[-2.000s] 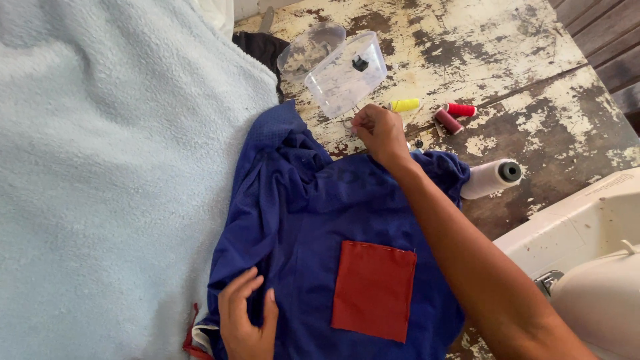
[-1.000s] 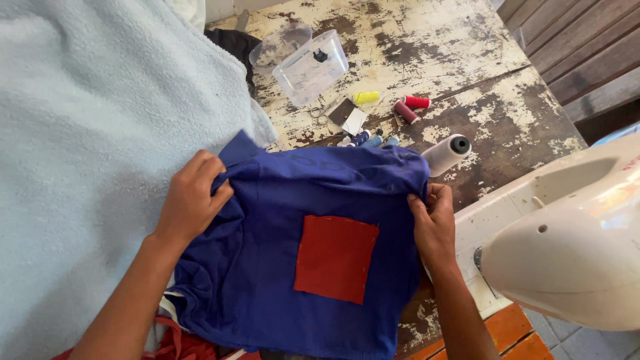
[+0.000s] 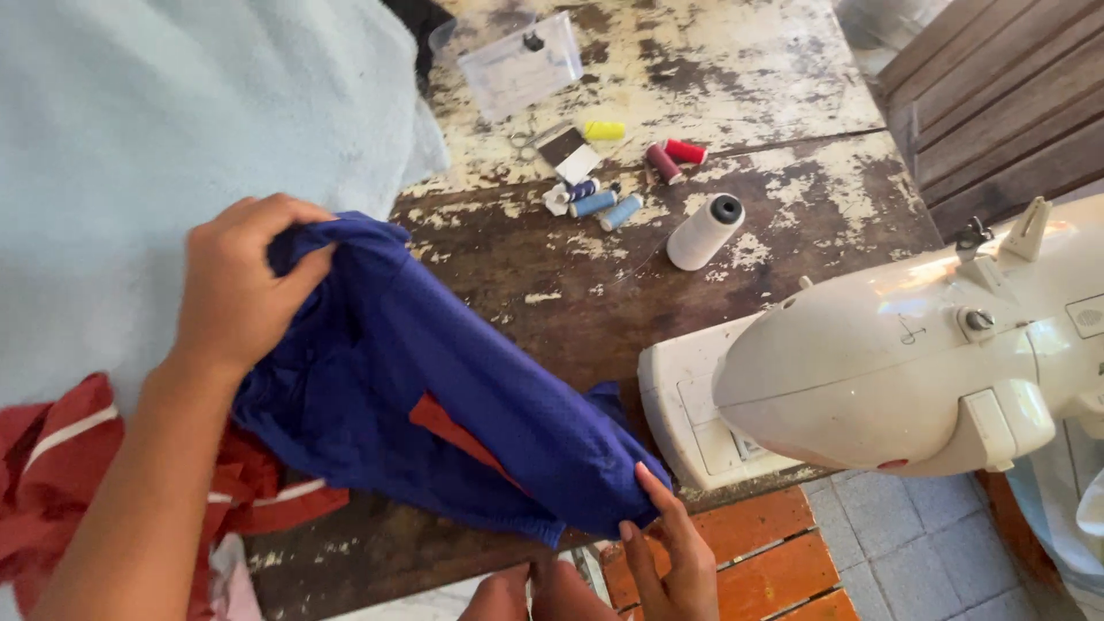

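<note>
Blue fabric (image 3: 483, 371), which looks like a garment, hangs folded between my hands above the worn wooden table. My left hand (image 3: 246, 267) grips its upper left corner, thumb and fingers closed on the cloth. At the lower right end, my right hand (image 3: 668, 548) has its thumb and a finger on the edge of the cloth; how firmly it holds is hard to tell. A red fabric patch (image 3: 461, 435) shows only in part, mostly covered by the fold. The white sewing machine (image 3: 871, 371) stands right of the cloth.
A cone of white thread (image 3: 703, 233), blue spools (image 3: 595, 203), red spools (image 3: 686, 152), a yellow spool (image 3: 604, 130) and a clear plastic box (image 3: 522, 69) lie on the table (image 3: 776, 207). Light blue fleece (image 3: 198, 112) covers the left; red cloth (image 3: 285, 509) lies below it.
The blue cloth, spread with its red patch in full view a second ago, is now folded partly over the patch. My right hand has moved down toward the near edge. The view has shifted right.
</note>
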